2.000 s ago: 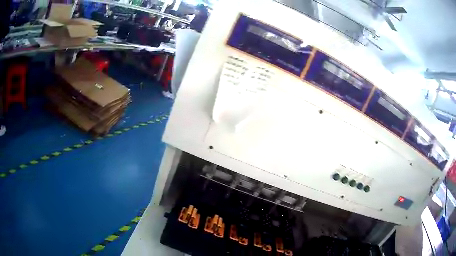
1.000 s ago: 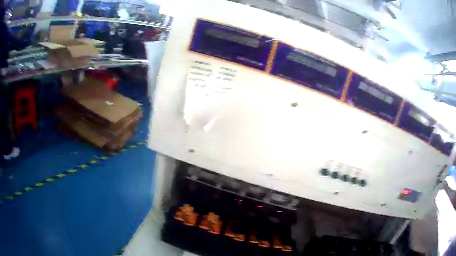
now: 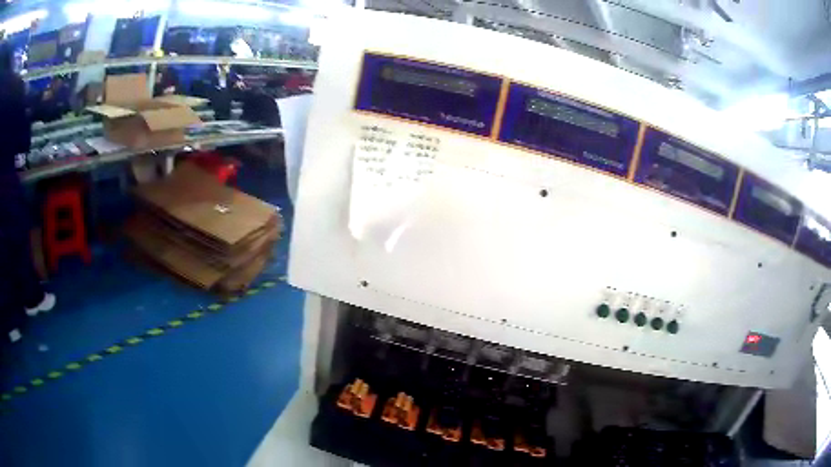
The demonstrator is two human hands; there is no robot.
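Note:
No hand of mine is in the picture. The white test machine (image 3: 474,237) stands in front of me, its panel overhanging. Under it, at the bottom of the view, a black test fixture (image 3: 364,442) shows a row of orange clamps (image 3: 399,410); the two at the left stand up more than the others. A row of pale metal parts (image 3: 469,351) is above and behind the fixture. A second dark fixture (image 3: 651,449) shows at the bottom right, cut off by the edge. Whether units sit in the slots is too dark to tell.
Dark blue display meters (image 3: 569,129) run along the panel top. A paper note (image 3: 387,182), green-black buttons (image 3: 641,319) and a red-lit display (image 3: 758,343) are on the panel. At left are stacked flat cardboard (image 3: 214,214), an open box (image 3: 150,123), an orange stool (image 3: 66,223) and a partly visible person (image 3: 14,201).
The head view has shifted and turned, so the machine appears more level and the left side of the floor shows more. The fixture and clamps show no clear movement of their own.

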